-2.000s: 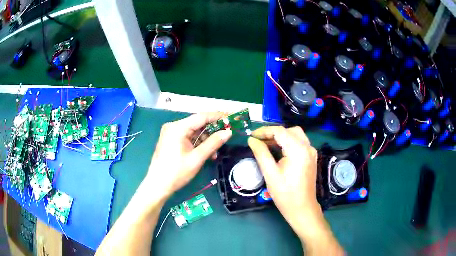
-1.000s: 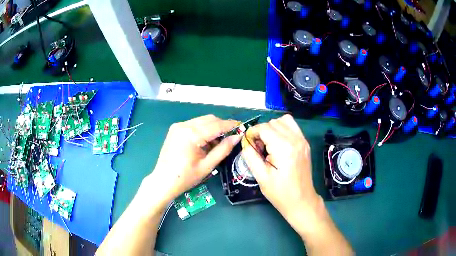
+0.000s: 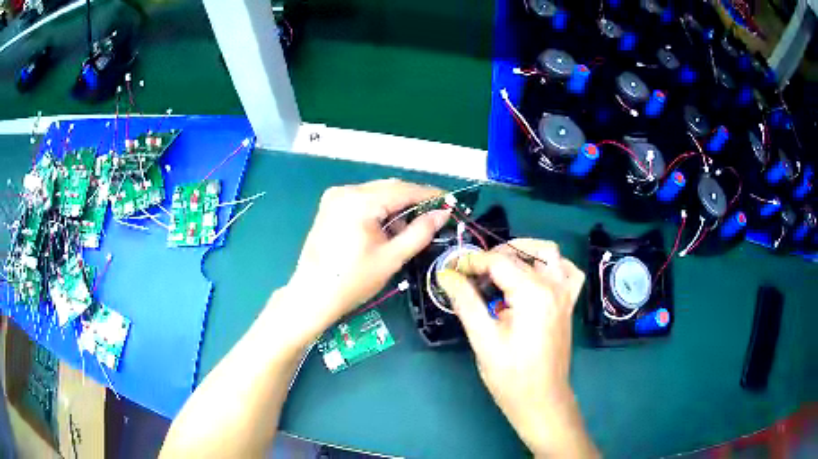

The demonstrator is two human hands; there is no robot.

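Note:
My left hand [image 3: 363, 242] holds a green circuit board [image 3: 434, 208], seen nearly edge-on, above the top of a black speaker housing [image 3: 437, 327]. Red and dark wires run from the board towards my right hand. My right hand [image 3: 516, 300] is over the housing's speaker [image 3: 446, 276], thumb and forefinger pinched at a thin lead with a small white plug; the fingertips partly hide it. The blue cylinder [image 3: 496, 307] shows beside my right hand. Another green board [image 3: 356, 341] lies on the mat left of the housing.
A second housing with speaker [image 3: 630, 283] lies to the right, then a black bar [image 3: 761, 337]. The left blue sheet [image 3: 170, 318] bears heaped green boards. The right blue sheet [image 3: 505, 161] bears several speaker units. A white frame rail [image 3: 386, 150] runs behind the mat [image 3: 260, 296].
My right hand has moved from the board down over the speaker, and wires now stretch between it and the board. My left hand still holds the board. The two housings now stand farther apart than at first.

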